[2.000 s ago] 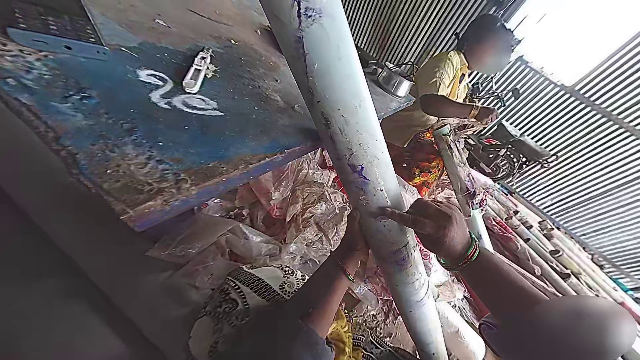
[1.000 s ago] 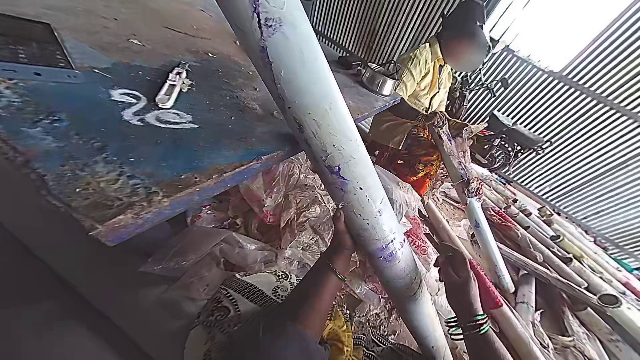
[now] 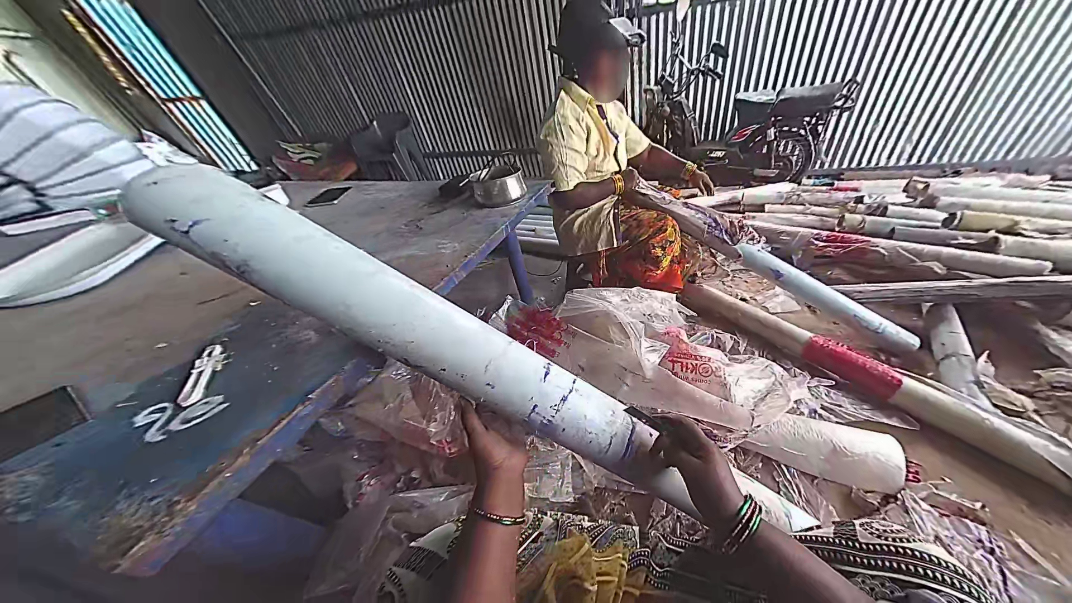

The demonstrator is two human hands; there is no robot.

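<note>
A long pale blue tube (image 3: 377, 301) with purple stains lies slantwise across the view, its upper end over the table and its lower end above my lap. From below, my left hand (image 3: 496, 448) supports the tube near its middle. My right hand (image 3: 691, 456), wearing green bangles, is at the tube's lower part and grips a thin dark object (image 3: 641, 416), perhaps a blade, against the surface. Crumpled clear plastic film (image 3: 620, 327) with red print lies behind the tube.
A blue-edged table (image 3: 276, 368) at left bears a white tool (image 3: 201, 373) and a metal pot (image 3: 499, 185). A seated person (image 3: 586, 159) handles another tube (image 3: 825, 301). More tubes (image 3: 997, 205) cover the floor at right, near a motorcycle (image 3: 779, 126).
My right hand has come back to the tube from beside it, where it was a second ago. The view has swung strongly, now showing more of the table and wall.
</note>
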